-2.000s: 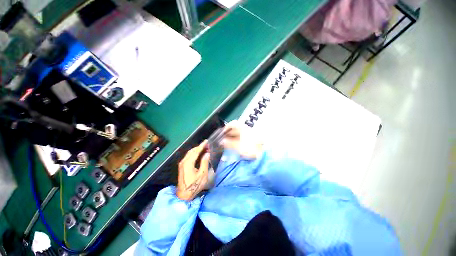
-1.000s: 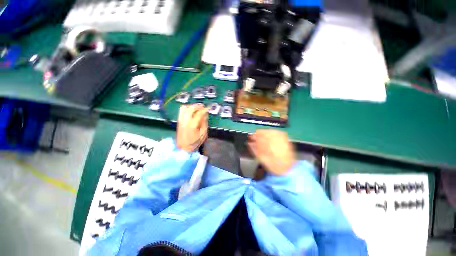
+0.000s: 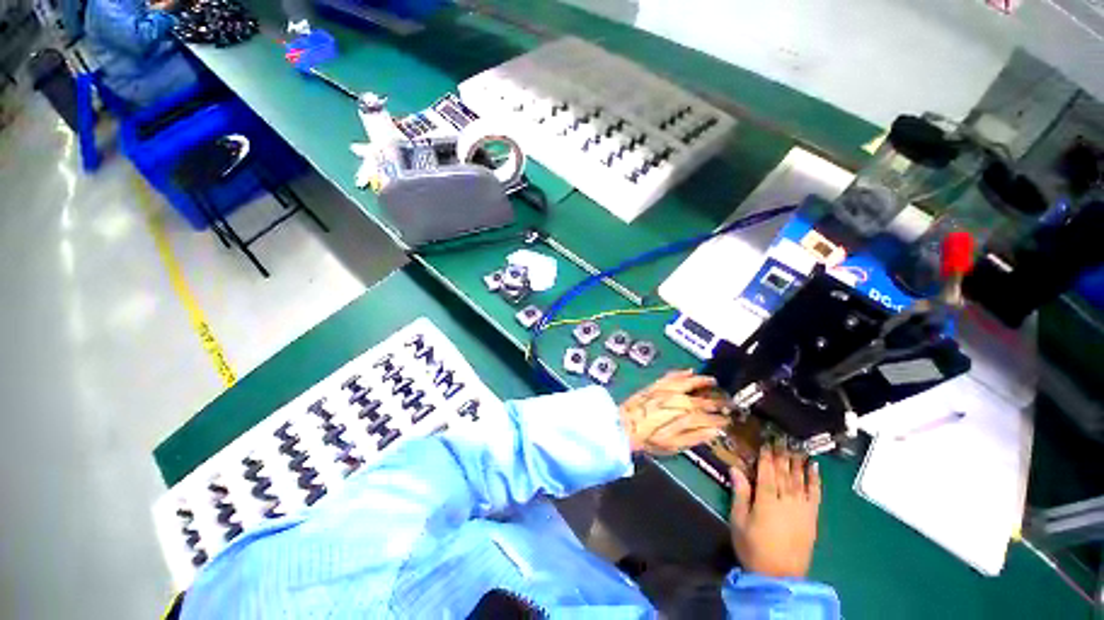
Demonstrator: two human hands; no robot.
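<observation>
The black clamp fixture (image 3: 814,325) stands on the green bench, its red handle (image 3: 956,253) raised. My left hand (image 3: 676,414) lies over the left side of the brown-gold nest plate (image 3: 747,438). My right hand (image 3: 778,509) reaches onto the plate's front right, fingers stretched forward. The hands are close together but apart. The plate is mostly covered, and anything under the fingertips is hidden. Several grey-black square parts (image 3: 602,368) lie left of the fixture, beside the small white display (image 3: 700,336).
A foam tray with dark modules (image 3: 170,523) lies low left. A thick foam tray (image 3: 478,87), tape dispenser (image 3: 446,204) and blue hose (image 3: 630,260) are at back left. White paper (image 3: 987,491) with a pen lies right. Another person's blue sleeve (image 3: 127,49) shows at far upper left.
The view has turned left. Both hands have moved from in front of the bench edge onto the fixture's plate. The loose square parts still lie left of the fixture.
</observation>
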